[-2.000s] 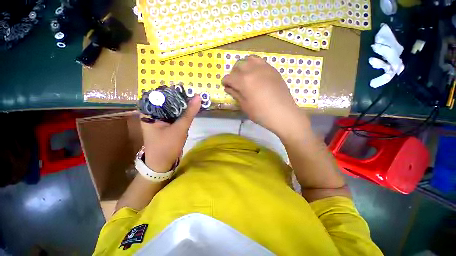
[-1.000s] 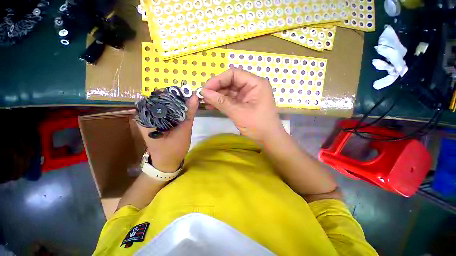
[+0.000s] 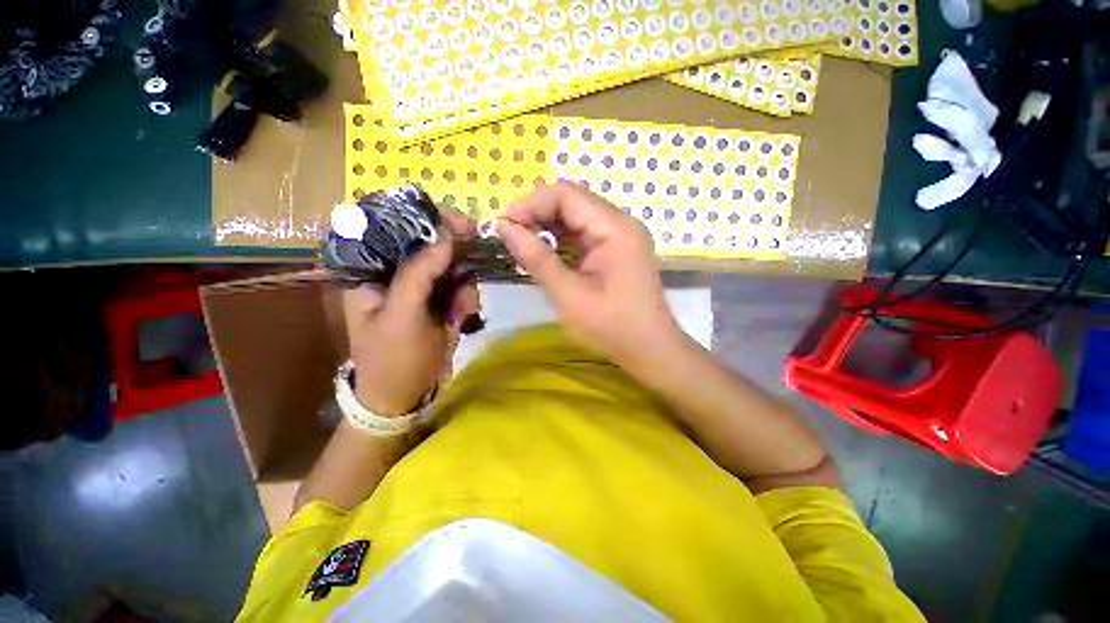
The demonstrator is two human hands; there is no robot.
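Note:
My left hand [image 3: 402, 323] is closed around a bunch of wired round components [image 3: 380, 234], a grey and black cluster with one white disc face at its left. Dark lead ends hang by the palm. My right hand [image 3: 584, 256] is just to the right, thumb and forefinger together at a small white ring [image 3: 489, 228]; another ring-like white piece shows by its fingers. Whether the ring touches a component is too small to tell. The adhesive sheet in use [image 3: 682, 183] lies behind the hands, bare yellow with dots on its left, white rings on its right.
Full adhesive sheets [image 3: 584, 43] lie behind, on cardboard [image 3: 274, 183] with shiny tape. Black component bundles [image 3: 262, 91] are at back left, a white glove [image 3: 958, 128] and cables at right. An open box [image 3: 274, 365] and red stools [image 3: 931, 377] are below the bench.
My right hand moved from over the sheet to beside my left hand, and now sits slightly further right. The bunch has turned in my left hand, with a white disc face showing again.

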